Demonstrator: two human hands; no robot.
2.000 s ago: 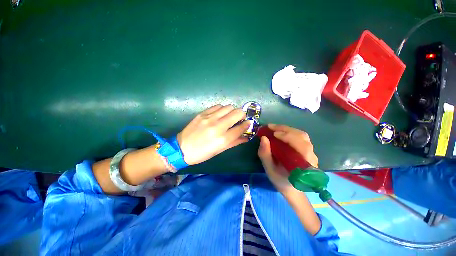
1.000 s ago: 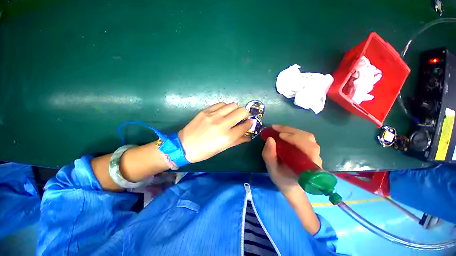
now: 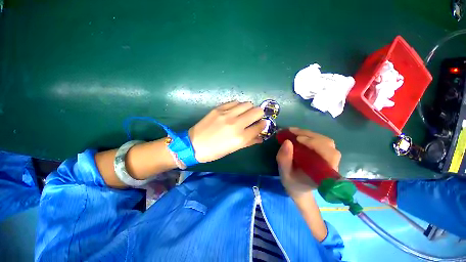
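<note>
A circuit board assembly (image 3: 269,108) of two joined round boards, white, black and gold, lies on the dark green bench (image 3: 153,46). My left hand (image 3: 227,132) pinches its near board at the left edge with the fingertips. My right hand (image 3: 310,156) holds the red glue syringe (image 3: 311,162) like a pen. The syringe's tip points at the right side of the near board; whether it touches cannot be told. The green adapter (image 3: 337,191) sits on the syringe's rear end, with a clear hose (image 3: 391,239) running off to the lower right.
A crumpled white tissue (image 3: 325,89) lies beside a red bin (image 3: 370,97) with tissue inside. Another board assembly (image 3: 402,145) lies by the black dispensing controller (image 3: 449,97) at the right. A blue sleeve (image 3: 434,204) shows at the right edge. A shiny object is at the top right corner.
The bench things, both hands and the syringe have shifted slightly right in the view. My left hand still pinches the board and my right hand still holds the syringe beside it.
</note>
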